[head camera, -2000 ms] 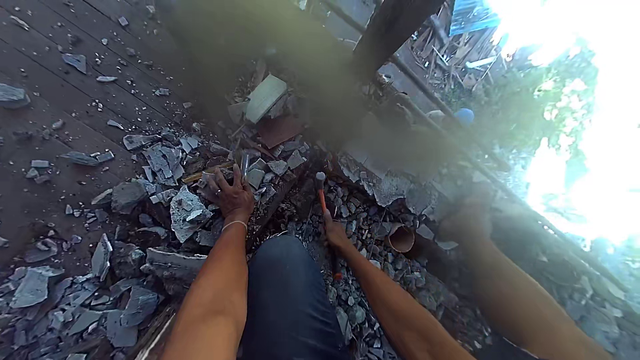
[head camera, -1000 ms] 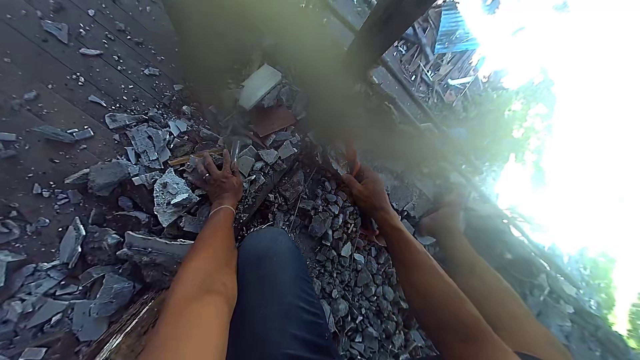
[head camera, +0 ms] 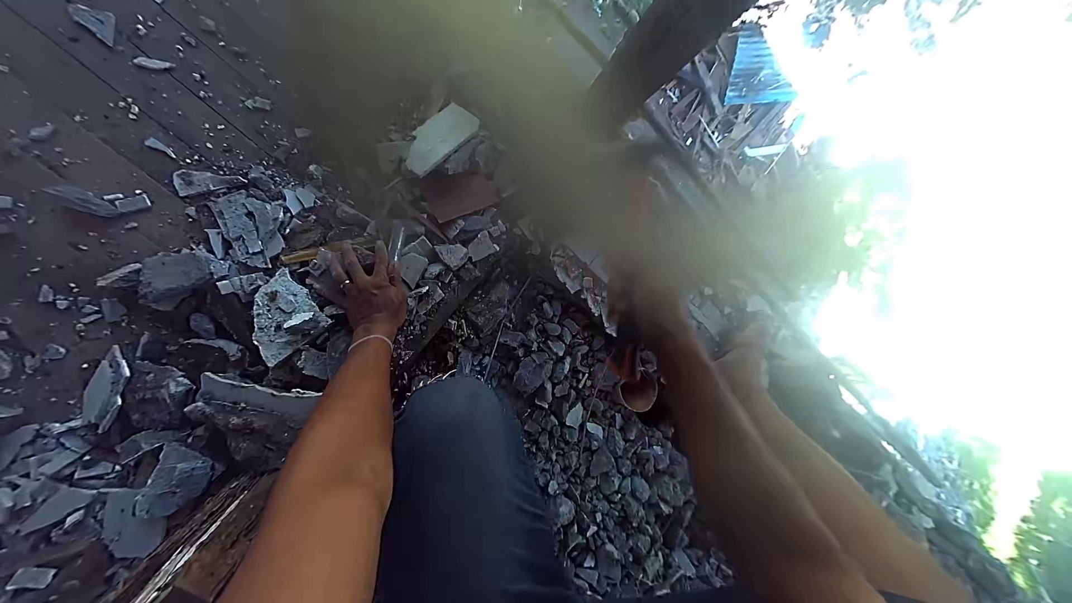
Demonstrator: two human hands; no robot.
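Observation:
My left hand (head camera: 368,289) rests with spread fingers on broken concrete, beside a grey chunk (head camera: 285,318). A narrow yellowish strip (head camera: 310,254) and a shiny, partly transparent piece (head camera: 397,243) lie by its fingertips; whether it touches them is unclear. On the right, my right hand (head camera: 649,306) is motion-blurred and closed around a hammer (head camera: 641,201) with a reddish-orange handle. The hammer's head is raised beyond the hand, smeared by blur and a hazy smudge over the view. Below that hand, the open end of a brown pipe (head camera: 638,394) shows among the gravel.
Rubble and gravel (head camera: 578,469) surround my jeans-clad knee (head camera: 461,469). A bare limb (head camera: 745,360) lies beside my right forearm. A dark post (head camera: 662,50) rises at the top, near a blue corrugated sheet (head camera: 758,71). Plank flooring (head camera: 109,167) with fragments spans the left.
The right hand with the hammer has moved up and to the right, away from the gravel near the knee. The left hand stays by the same concrete chunk.

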